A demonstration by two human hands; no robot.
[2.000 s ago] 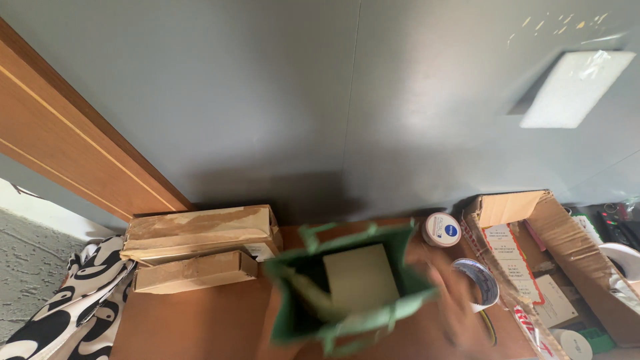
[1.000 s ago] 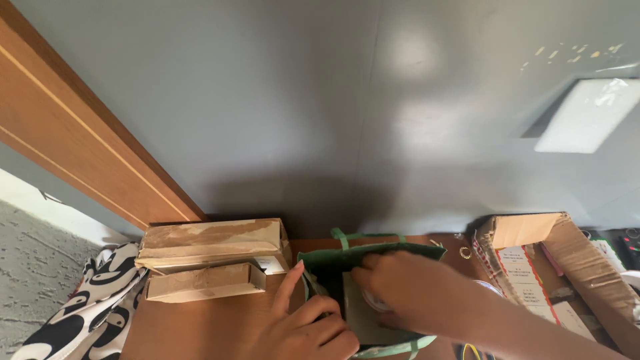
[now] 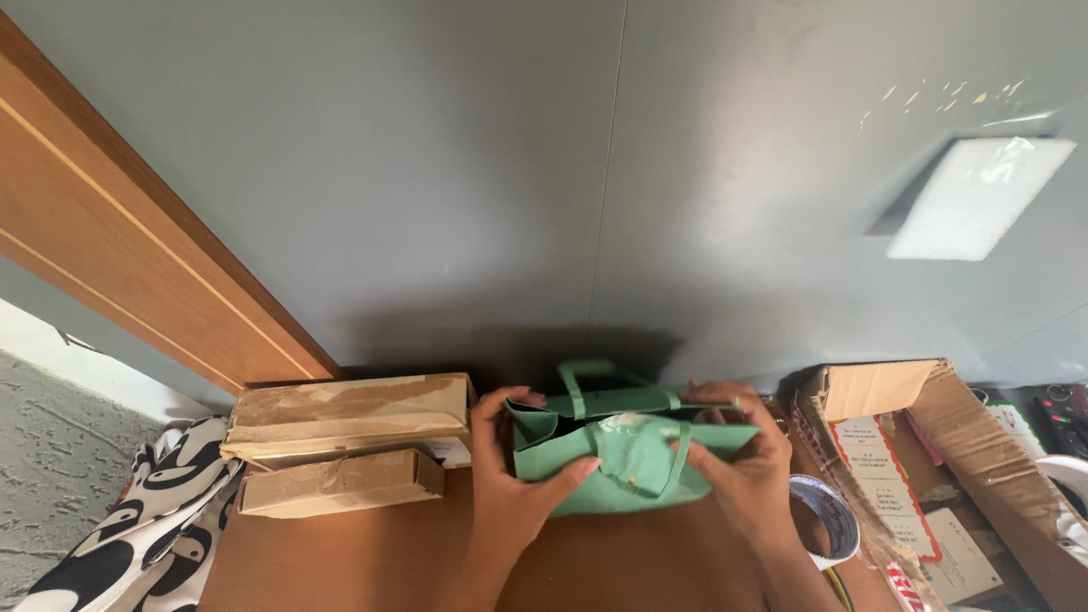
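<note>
A green paper gift bag (image 3: 633,459) with ribbon-like handles stands on the brown tabletop, its front panel facing me and its mouth nearly flattened. My left hand (image 3: 518,484) grips the bag's left side, thumb on the front and fingers behind the upper edge. On the opposite side my right hand (image 3: 748,467) holds the bag the same way, with the thumb beside a handle. One handle loops up behind the mouth; another hangs over the front. What lies inside the bag is hidden.
Two cardboard boxes (image 3: 348,416) lie at the left, beside a black-and-white patterned cloth (image 3: 161,518). At the right are a tape roll (image 3: 824,520) and an open cardboard box (image 3: 990,442) holding printed cards (image 3: 888,484). A grey wall panel (image 3: 476,187) rises behind, with a white pad (image 3: 982,200) on it.
My right hand has come out of the bag and moved to its right side; my left hand now holds the left side. The bag's mouth was wide and its inside visible two seconds ago.
</note>
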